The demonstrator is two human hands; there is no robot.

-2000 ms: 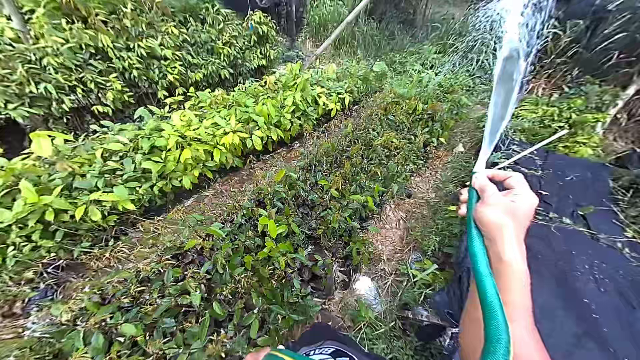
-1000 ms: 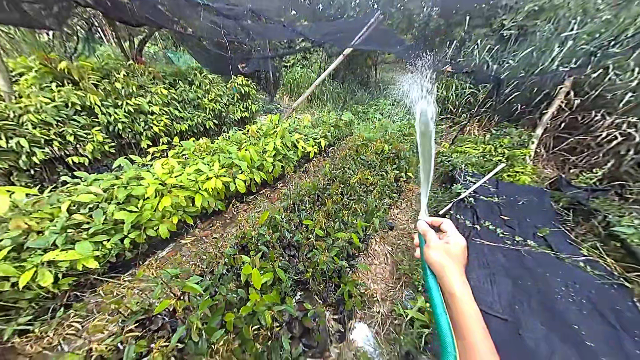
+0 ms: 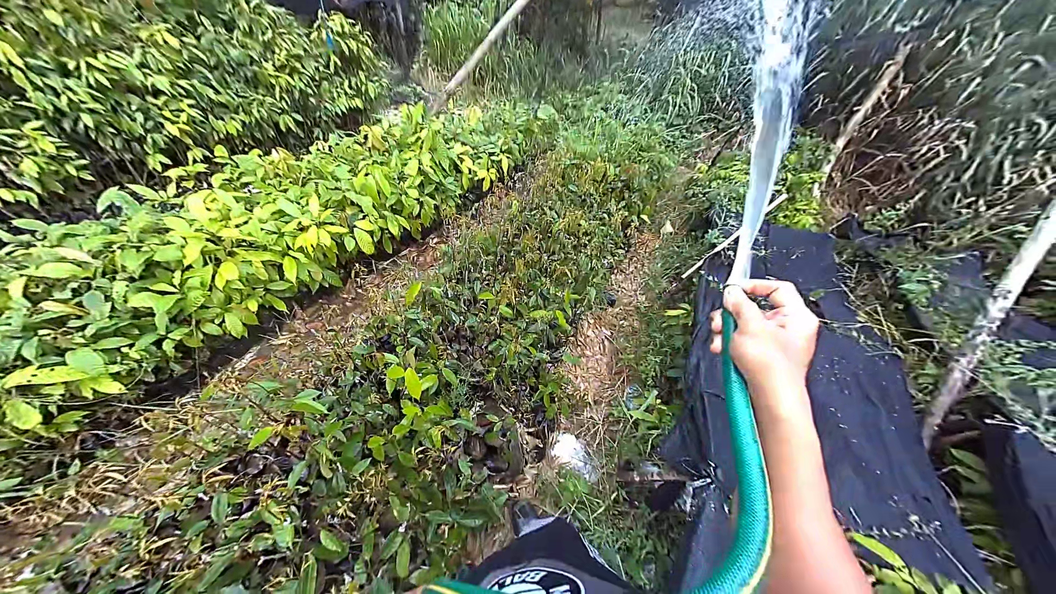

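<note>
My right hand (image 3: pixel 767 330) grips a green garden hose (image 3: pixel 747 445) near its end, with the thumb pressed at the opening. A jet of water (image 3: pixel 769 140) shoots up and forward from the hose end and breaks into spray at the top. The hose runs down beside my forearm to the bottom edge, and another piece of it crosses at my clothing. My left hand cannot be seen. Low dark-green seedlings (image 3: pixel 462 346) stand in a bed ahead of me, left of the hose. Beyond them is a row of taller, bright-green young plants (image 3: pixel 247 239).
Black sheeting (image 3: pixel 874 412) lies to the right, with a thin stick (image 3: pixel 734 238) by its far edge. A pale pole (image 3: pixel 990 322) leans at the right, another pole (image 3: pixel 483 54) at the back. A strip of dry litter (image 3: pixel 598 355) runs beside the seedlings; a white object (image 3: pixel 572 455) lies near my feet.
The view has tipped up and back down. My right hand keeps its hold on the hose, and water flows throughout. Part of a hand shows at the bottom edge two seconds ago, but not now.
</note>
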